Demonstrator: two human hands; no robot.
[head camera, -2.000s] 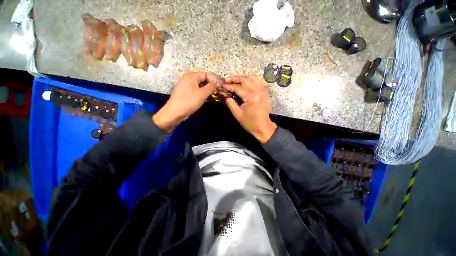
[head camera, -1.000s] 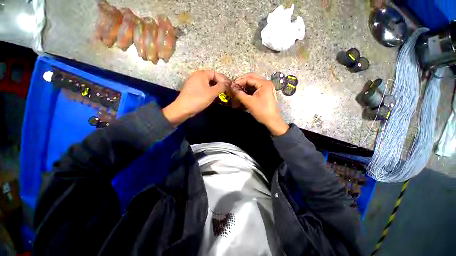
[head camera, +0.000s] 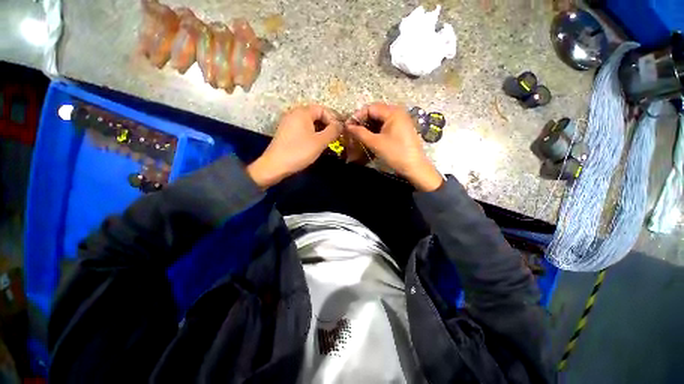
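Note:
My left hand (head camera: 300, 142) and my right hand (head camera: 394, 142) are close together at the bench's front edge, fingertips nearly touching. Between and below them is a small workpiece (head camera: 337, 147) with a bright yellow mark and a brownish body, mostly hidden by the fingers. Both hands pinch at its top; any cord there is too fine to make out clearly. A pair of dark round parts (head camera: 433, 127) with a yellow mark lies just right of my right hand, partly covered by it. Snips cannot be made out.
Orange-brown coils (head camera: 202, 49) lie in a row at the back left. A white crumpled lump (head camera: 423, 42), dark parts (head camera: 527, 90), a grey spool (head camera: 559, 139), a pale cord hank (head camera: 592, 195) and a shiny bowl (head camera: 579, 39) are farther right. A blue bin (head camera: 97, 217) holds finished pieces.
The view has shifted since two seconds ago. The hands have changed from overlapping around the workpiece to fingertip pinches above it, and its yellow mark shows more. In the last second my right hand shifted slightly.

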